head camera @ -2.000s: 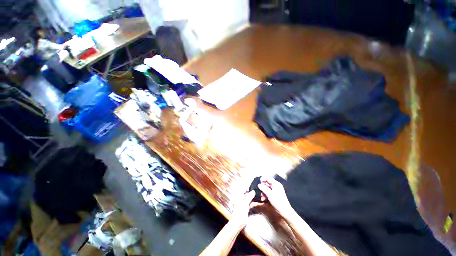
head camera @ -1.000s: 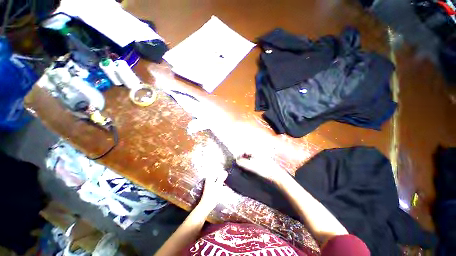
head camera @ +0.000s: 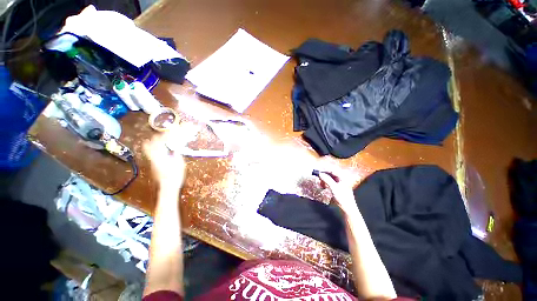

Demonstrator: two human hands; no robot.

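Observation:
A black jacket point(head camera: 406, 217) lies on the table in front of me, right of centre, with one sleeve point(head camera: 300, 213) stretched left and its end loose. My left hand point(head camera: 166, 154) is away from the sleeve, beside a looped white strip point(head camera: 206, 153) and just below a tape roll point(head camera: 163, 119). Glare and blur hide its fingers, so I cannot tell whether it grips anything. My right hand point(head camera: 334, 181) is above the sleeve and pinches a small dark piece point(head camera: 317, 173) at its fingertips. I cannot tell what that piece is.
A stack of lined dark jackets point(head camera: 377, 100) lies at the back right. A white paper sheet point(head camera: 238, 70) is at the back centre. Spools and bottles point(head camera: 88, 120) crowd the left edge. A small yellow tool point(head camera: 490, 223) and dark garments point(head camera: 526, 206) are far right.
My left hand has left the sleeve end and moved left toward the tape roll. My right hand has moved right and up, off the sleeve. The sleeve now lies flat and loose.

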